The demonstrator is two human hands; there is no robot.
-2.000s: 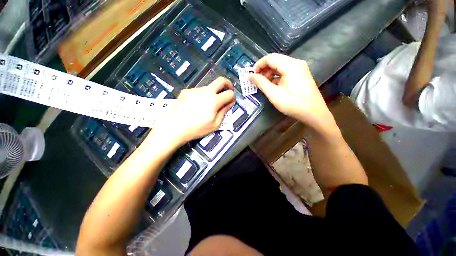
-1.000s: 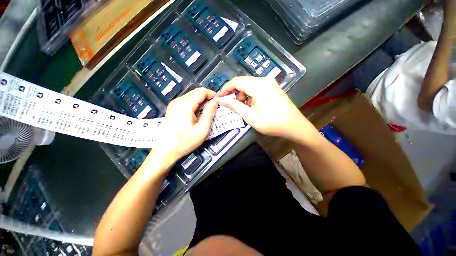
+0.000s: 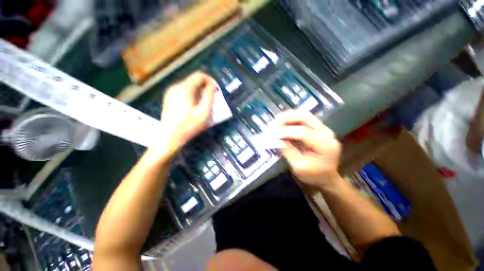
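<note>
The view is blurred. My left hand [image 3: 187,112] is closed on the end of the long white label strip [image 3: 79,98], which trails to the upper left; a short white end [image 3: 220,107] sticks out past my fingers. My right hand [image 3: 310,145] is over the right part of the blister tray [image 3: 329,100], with a small white label [image 3: 269,141] at its fingertips, above a phone body [image 3: 259,114]. Teal phone bodies lie in the two rows of pockets, several with white patches, such as the phone body [image 3: 241,150] between my hands.
A white fan [image 3: 45,135] stands at left. An orange-brown board [image 3: 175,39] lies at the far edge. Stacked trays [image 3: 366,37] are at upper right. A cardboard box [image 3: 430,196] with a blue packet [image 3: 385,190] is below the bench edge. A person in white [image 3: 451,122] is at right.
My hands have moved apart, my left hand up and away with the strip, my right hand lower and to the right with a label. The whole view has shifted and blurred.
</note>
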